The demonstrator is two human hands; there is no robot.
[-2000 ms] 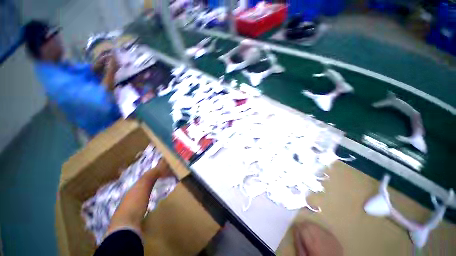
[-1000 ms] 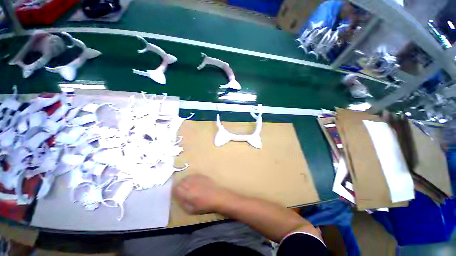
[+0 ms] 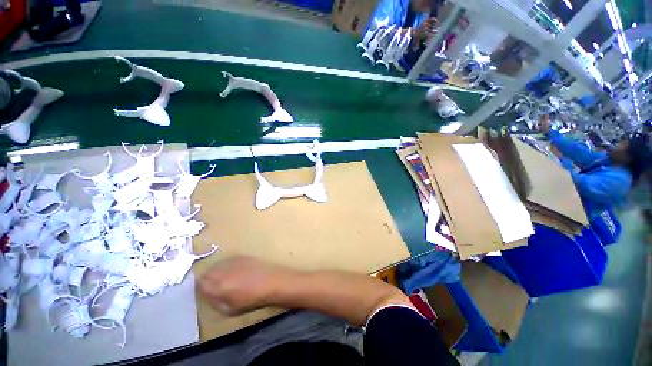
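Observation:
My right hand (image 3: 232,286) rests, curled, at the lower left of the cardboard work pad (image 3: 336,232); its fingers are blurred and I cannot tell if it holds anything. My left hand is out of the picture. A white cat-ear headband (image 3: 292,191) lies at the pad's back edge, its two ends pointing away from me. A large tangled pile of white yokes (image 3: 107,239) with thin curved prongs lies left of my hand on a pale sheet (image 3: 164,322).
Several headbands (image 3: 154,93) lie on the green belt (image 3: 193,129). A stack of cardboard (image 3: 457,207) stands at the right, above a blue bin (image 3: 557,268) and an open carton (image 3: 493,300). People in blue (image 3: 593,168) are at the far right and across the belt.
The view has swung right from the left carton, where my left hand was reaching two seconds ago. That hand has left the picture. My right hand stays by the pile's edge on the pad.

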